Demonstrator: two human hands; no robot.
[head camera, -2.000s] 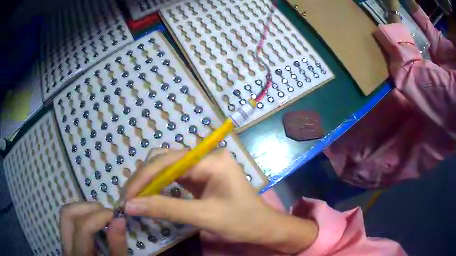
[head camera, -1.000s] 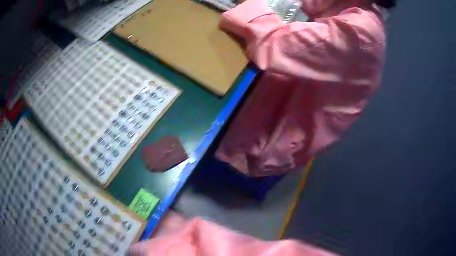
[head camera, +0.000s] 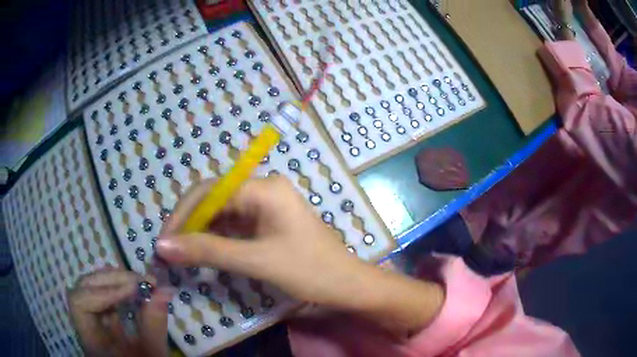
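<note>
My right hand grips a thick yellow pen-like tool with a whitish band at its rear. A thin red wire leaves its back. The tool's tip is hidden by my fingers. My left hand, cut off by the lower edge, has its fingers bent around a small round metal part beside my right fingertips; whether it grips the part is unclear. Both hands are over a white tray board with rows of shiny round parts and tan shapes.
Another board lies behind, with shiny parts along its near end. A mostly tan-patterned board lies left. A brown board, a reddish-brown pad and blue-taped edge are right. A person's pink sleeve is beside the bench.
The view swung right and came back. Both hands, out of sight one second ago except for a pink sleeve, show again over the board with the yellow tool.
</note>
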